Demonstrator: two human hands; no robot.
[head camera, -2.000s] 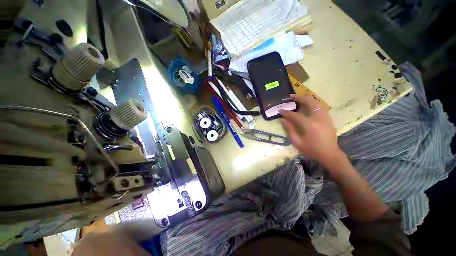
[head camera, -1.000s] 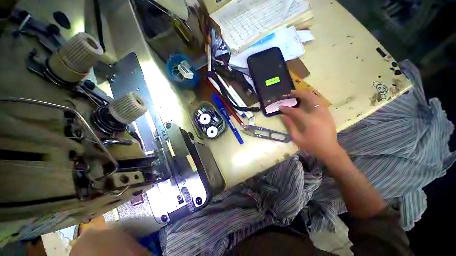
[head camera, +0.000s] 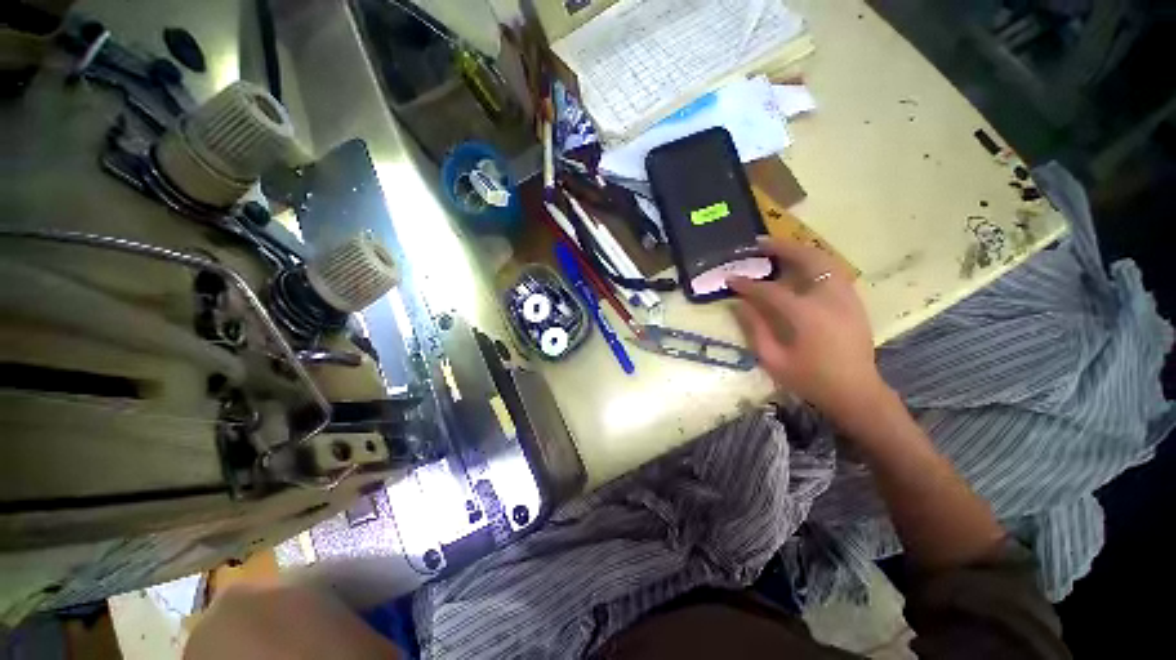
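The smartphone (head camera: 707, 206) lies on the table right of the machine, its screen dark with a green-yellow patch and a pinkish area at its lower end. My right hand (head camera: 813, 322) is at the phone's lower right edge, fingers apart and a fingertip over the pinkish area; it grips nothing. My left hand is only partly in view at the bottom left (head camera: 277, 625), blurred and cut off by the edge, its fingers hidden. Striped cloth (head camera: 735, 496) hangs over the table's front edge and lies across my lap.
The sewing machine head (head camera: 116, 413) fills the left. Bobbins in a clear case (head camera: 546, 313), a blue marker pen (head camera: 600, 316) and a slim metal cutter (head camera: 699, 347) lie between machine and phone. Written papers (head camera: 671, 65) lie behind the phone. The table's front edge (head camera: 671, 445) slants up rightward.
The view has shifted slightly. My right hand stays at the phone's lower end with little movement. The phone remains on the table with the same dark screen.
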